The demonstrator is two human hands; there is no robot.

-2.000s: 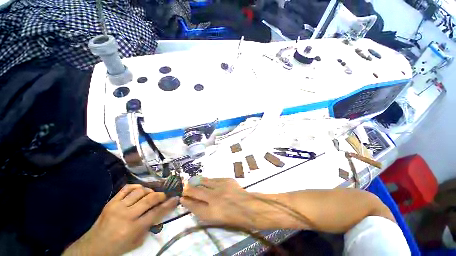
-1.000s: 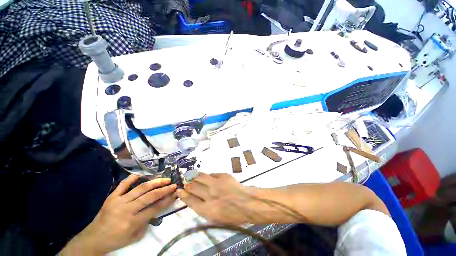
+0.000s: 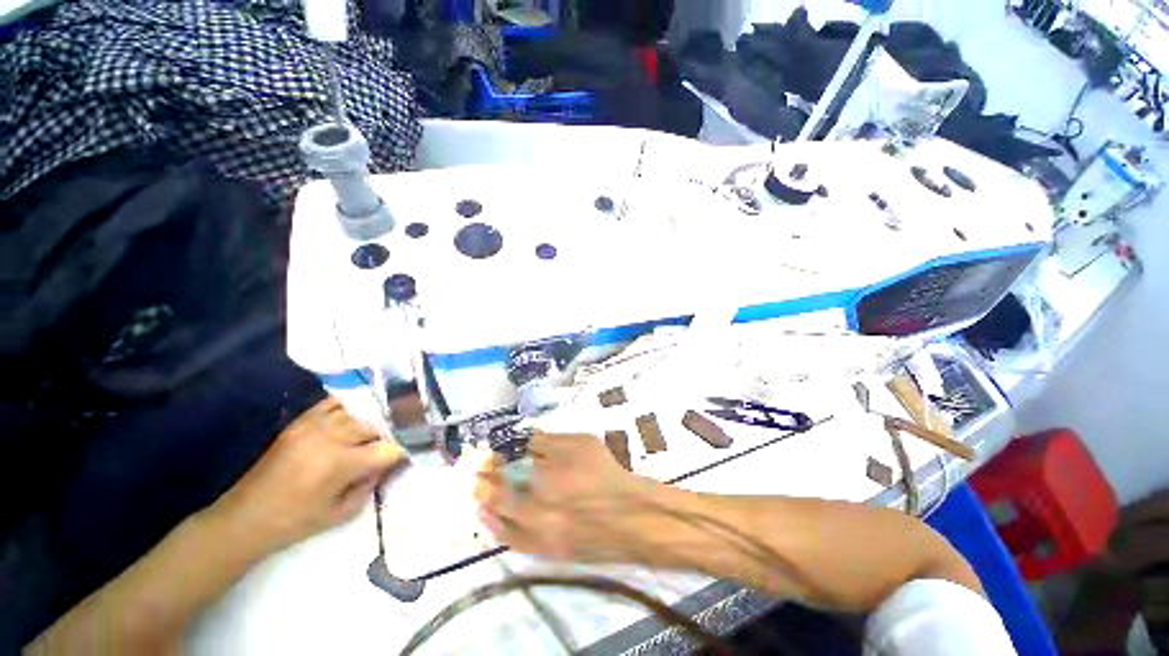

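Note:
The white sewing machine (image 3: 615, 269) stands across the middle, its needle area partly hidden behind my right hand. My left hand (image 3: 314, 472) is at the left of the needle area, beside the edge of the black fabric (image 3: 141, 449), with thumb and fingertips close together. My right hand (image 3: 558, 493) is just right of the needle area, its fingers curled and blurred. What either hand grips cannot be made out. Bare white bed shows between the hands.
Small brown pieces (image 3: 651, 433) and black thread snips (image 3: 759, 414) lie on the bed. A parts tray (image 3: 961, 391) is at its right end. A blue bin (image 3: 1000, 564) and red stool (image 3: 1058, 500) stand at right. Checked fabric (image 3: 192, 90) is heaped behind the machine.
My hands have moved apart, and the small dark striped piece between my fingertips no longer shows there. My left hand is farther up on the bed. The camera view has shifted.

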